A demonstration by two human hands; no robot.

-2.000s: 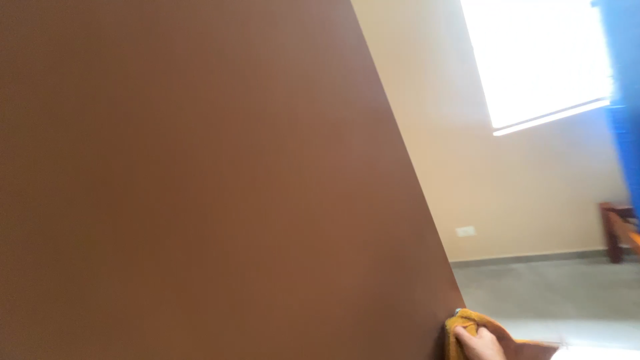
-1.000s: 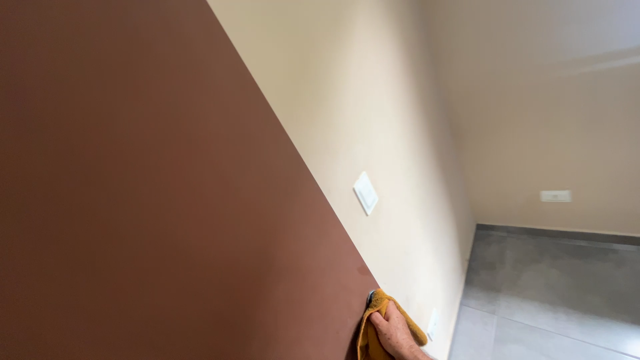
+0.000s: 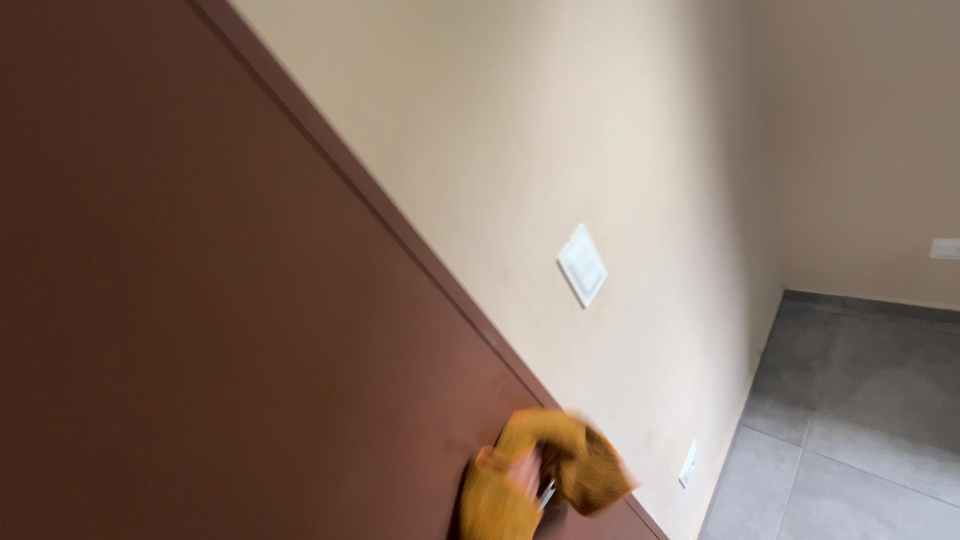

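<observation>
A large flat brown door (image 3: 262, 315) fills the left of the view, its edge slanting from upper left to lower right. Near that edge, at the bottom, my right hand (image 3: 525, 472) is mostly covered by a mustard-yellow cloth (image 3: 499, 499). The cloth is bunched around my fingers, with one part hanging to the right, and both are blurred. A bit of shiny metal, apparently the door handle (image 3: 547, 495), shows between the folds beside my fingers. My left hand is out of view.
A beige wall beyond the door carries a white switch plate (image 3: 583, 266) and, lower down, a white socket plate (image 3: 688, 463). Another white plate (image 3: 946, 248) is on the far wall at the right edge. Grey floor tiles (image 3: 870, 420) meet a dark baseboard (image 3: 862, 302).
The view has swung from the window side to the near wall. A narrow brown strip now shows along the door's edge. The cloth now covers more of my right hand.
</observation>
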